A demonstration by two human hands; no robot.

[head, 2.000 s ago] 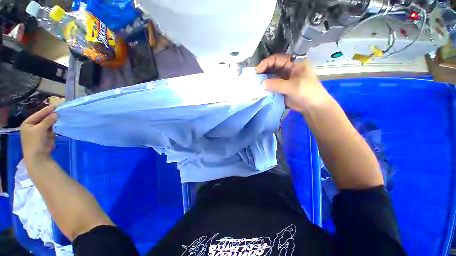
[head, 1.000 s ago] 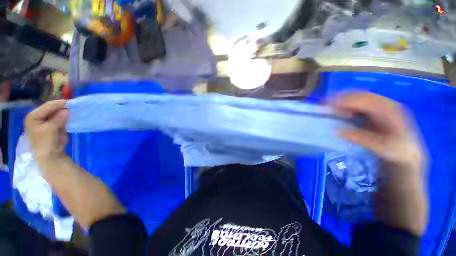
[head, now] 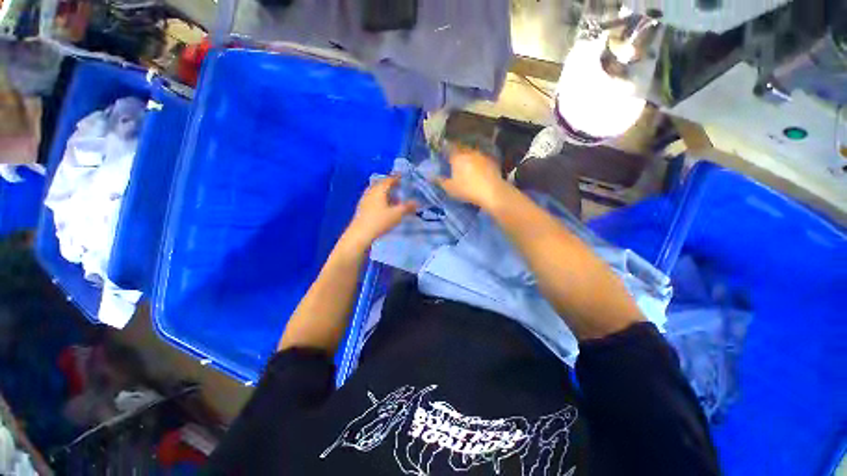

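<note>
A light blue shirt [head: 501, 265] lies crumpled across my lap, partly under my right forearm. My left hand [head: 385, 209] grips its bunched left part. My right hand [head: 469, 177] is blurred on the same bunched cloth, close to my left hand; its fingertips are hard to make out, but it seems to hold the cloth. The brightly lit needle area [head: 604, 88] of the sewing machine is beyond and to the right of my hands, apart from the shirt.
A deep blue bin [head: 251, 186] stands at left. A smaller bin at far left holds white garments [head: 93, 186]. The right blue bin [head: 789, 307] holds crumpled blue cloth [head: 710, 358]. The pale machine panel [head: 771, 121] is at upper right.
The shirt has gone from stretched taut between both hands to bunched on the lap. My hands have come together near the middle. The view has turned toward the left.
</note>
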